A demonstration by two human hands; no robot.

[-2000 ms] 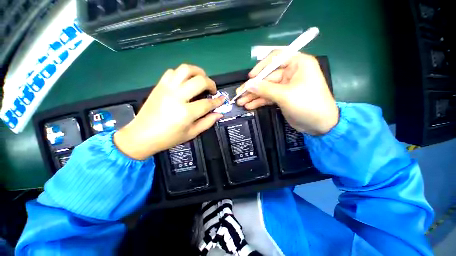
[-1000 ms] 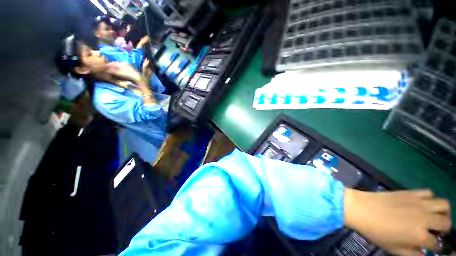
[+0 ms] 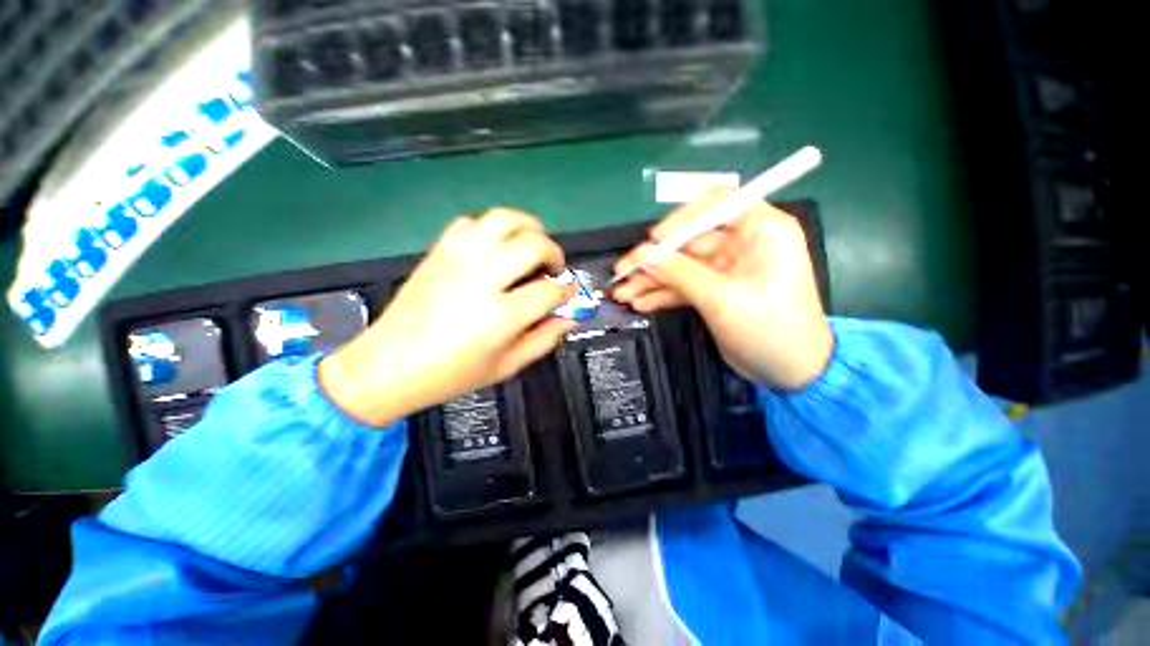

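A black phone tray [image 3: 545, 442] holds several phone units in a row. My right hand [image 3: 744, 284] holds the white pen-like tweezers [image 3: 744, 199], their tip at the camera end of the fourth phone unit from the left [image 3: 618, 401]. My left hand [image 3: 473, 309] has its fingertips on the same camera end, touching a small blue and white sticker [image 3: 580, 300]; whether they pinch it is hard to tell. The two phones at the left [image 3: 174, 353] have blue patches at their upper ends. My left hand and sleeve partly cover the second and third phones.
A clear blister tray stack [image 3: 517, 76] stands behind the phone tray. A sticker sheet [image 3: 139, 189] with blue shapes lies at the upper left beside grey blister trays [image 3: 88, 63]. A small white strip [image 3: 694, 186] lies behind my right hand. Dark trays [image 3: 1072, 227] stand at the right.
One second ago the view was turned left towards other workers; it now faces the phone tray again. Both hands are at the same phone's camera end as two seconds ago.
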